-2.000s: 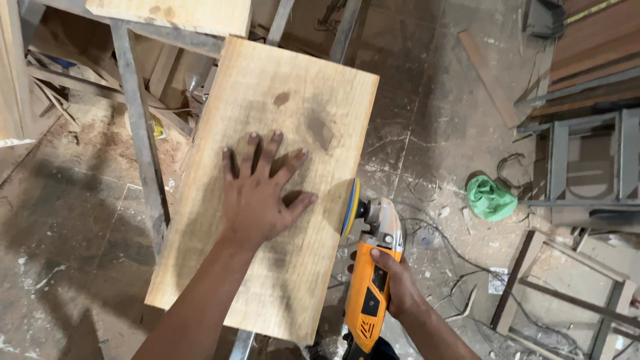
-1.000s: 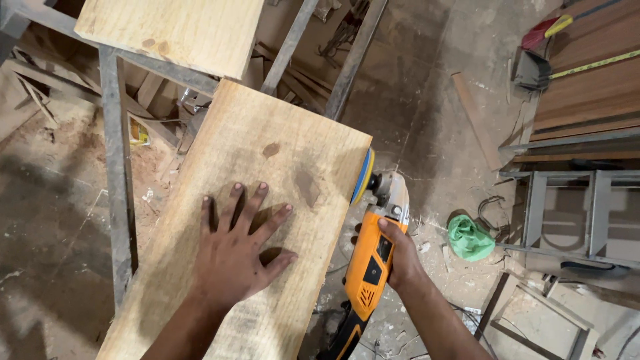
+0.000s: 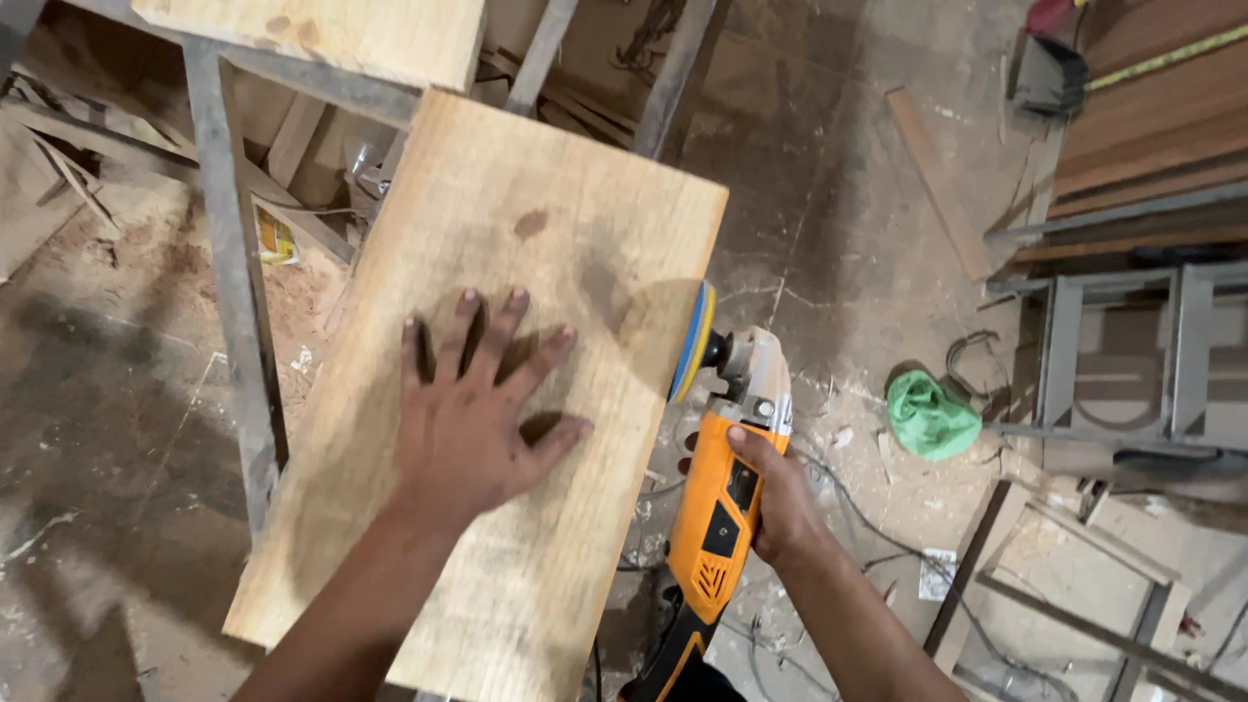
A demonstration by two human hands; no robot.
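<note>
My left hand (image 3: pixel 473 419) lies flat on a wide pale wooden board (image 3: pixel 585 234), its fingers spread. The board has a brown knot and a dark smudge. In my right hand (image 3: pixel 780 497) is an orange and black angle polisher (image 3: pixel 717 546), gripped around its body with the thumb on top. Its blue and yellow backing pad (image 3: pixel 694 341) stands on edge against the board's right long edge. The pad's working face is hidden by the board. The board rests over a grey metal frame (image 3: pixel 229 244).
Another pale board (image 3: pixel 331 34) lies on the frame at the top left. A green plastic bag (image 3: pixel 931 414), a cable (image 3: pixel 877 531) and a wood strip (image 3: pixel 938 185) lie on the floor. At the right are a metal ladder (image 3: pixel 1063 356), a dustpan (image 3: pixel 1048 78) and a rectangular frame (image 3: pixel 1092 531).
The polisher in my right hand has moved along the board's right edge, toward the far end and then back nearer. My left hand stays spread on the board.
</note>
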